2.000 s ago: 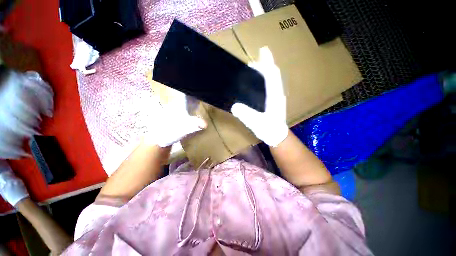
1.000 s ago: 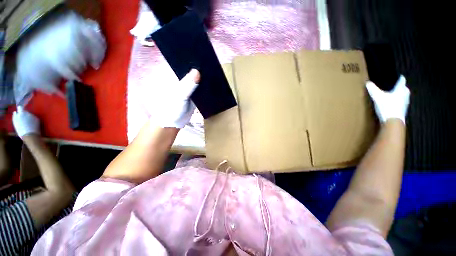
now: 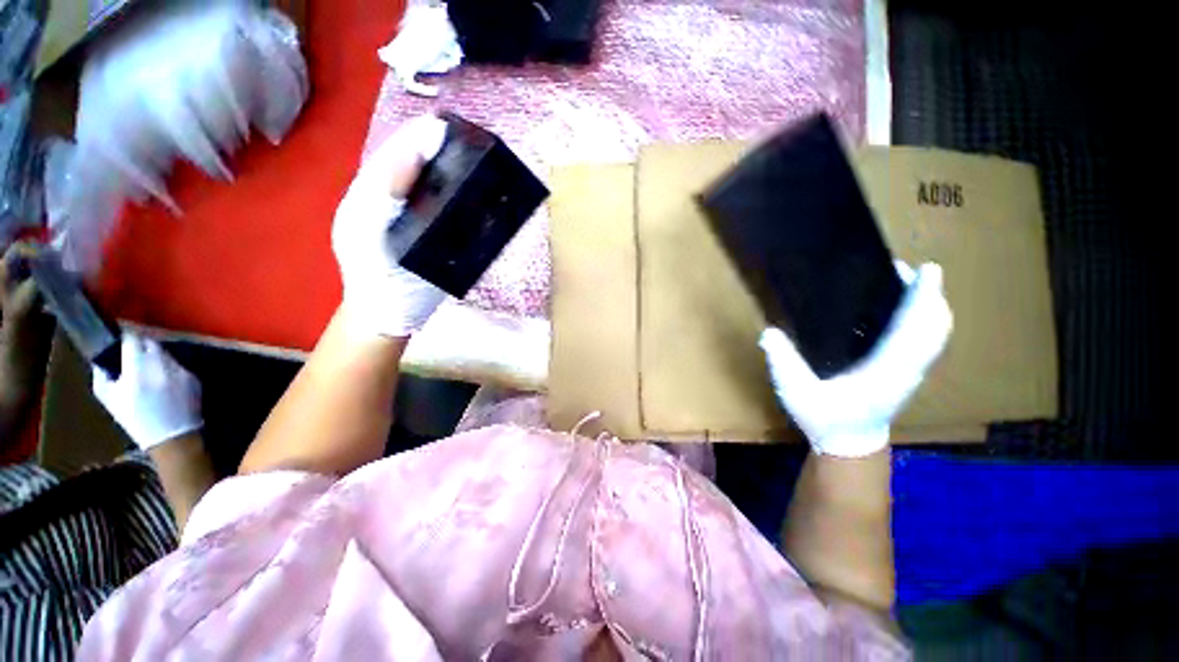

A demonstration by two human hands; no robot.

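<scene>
My left hand [image 3: 375,246], in a white glove, grips a black housing [image 3: 476,213] over the pink padding, held tilted with an end face and slots showing. My right hand [image 3: 860,375], also white-gloved, grips a second black housing [image 3: 808,246] by its lower end, tilted above the cardboard sheet [image 3: 983,298] printed A006. The right housing's edges are slightly blurred. The palm sides of both hands are partly hidden.
Pink padding [image 3: 698,78] lies behind, with stacked black housings [image 3: 524,29] and a crumpled white piece [image 3: 424,47]. The mesh conveyor [image 3: 1118,259] is at right. At left, a co-worker's gloved hands hold a dark piece beside the red table [image 3: 220,272] and white translucent bags [image 3: 188,104].
My right hand has moved left from the conveyor with a black housing, now over the cardboard. The left housing has turned and come lower. The co-worker has picked up a dark piece.
</scene>
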